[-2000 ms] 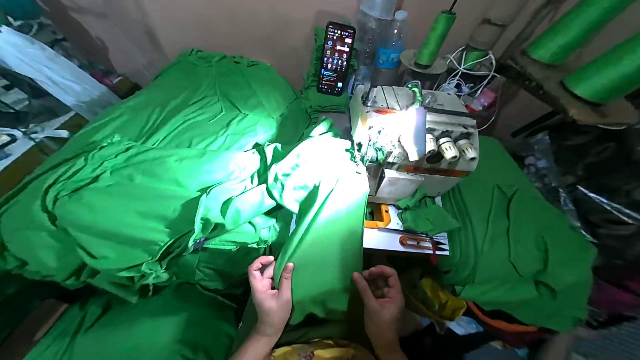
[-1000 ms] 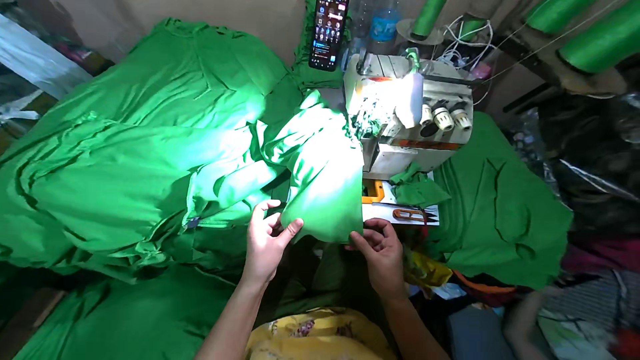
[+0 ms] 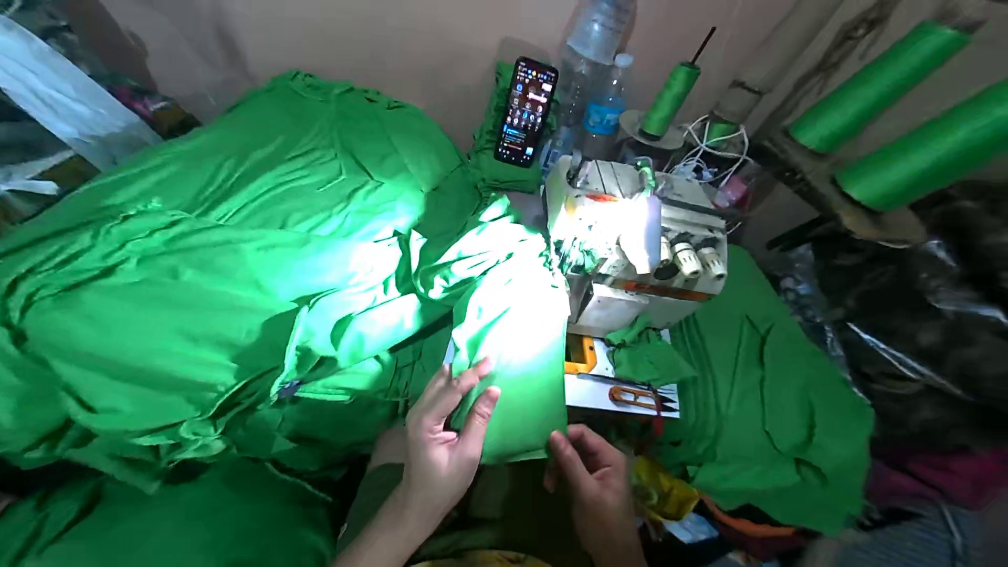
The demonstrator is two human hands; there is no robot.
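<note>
A green fabric panel (image 3: 524,409) hangs toward me from the white overlock sewing machine (image 3: 646,291), its upper part brightly lit at the machine's needle area. My left hand (image 3: 449,429) lies at the panel's left edge with thumb and fingers spread, touching the cloth. My right hand (image 3: 587,472) pinches the lower right corner between thumb and fingers. Gathered green cloth (image 3: 472,252) runs left from the panel into a large heap of green fabric (image 3: 197,268). Glare hides the needle and presser foot.
Orange-handled thread snips (image 3: 634,398) lie on a white board right of the panel. Behind stand a phone (image 3: 528,114), plastic bottles (image 3: 605,110) and a green thread cone (image 3: 669,101); larger cones (image 3: 878,87) are at upper right. More green cloth (image 3: 772,402) hangs right of the machine.
My left hand's fingers have spread from their grip on the panel's left side. My right hand stays at the lower right corner. The view has shifted.
</note>
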